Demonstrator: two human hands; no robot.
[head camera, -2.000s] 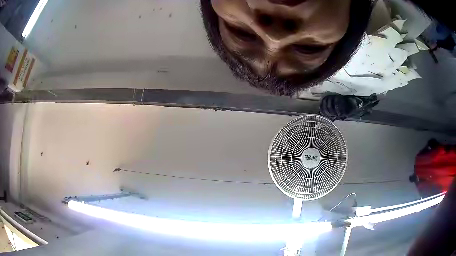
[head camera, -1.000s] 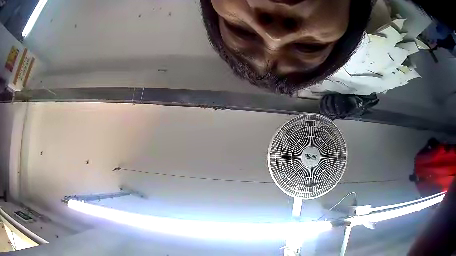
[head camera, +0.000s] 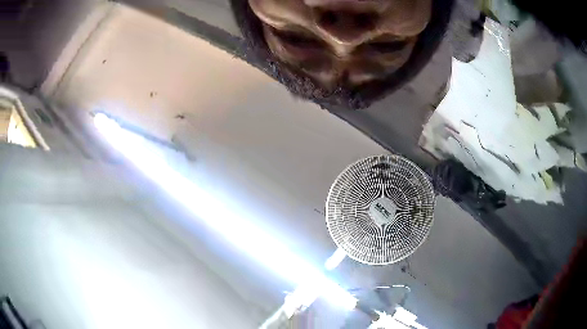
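Observation:
Neither of my hands shows in the head view. No garment piece or machine can be made out. The picture appears upside down and looks up towards the wall and ceiling. A person's head hangs in from the top edge, close to the camera. A round white fan shows right of centre, its grille facing the camera. A bright tube light runs slantwise across the lower left.
White jagged-edged sheets, perhaps paper, hang at the upper right. A dark bundle is beside the fan. A red thing and a dark blurred shape are at the lower right. A bright opening shows at the left edge.
The whole view has tilted, so the tube light and the dark wall band now slant down to the right. The head has shifted slightly left and up in the picture. The white sheets show larger.

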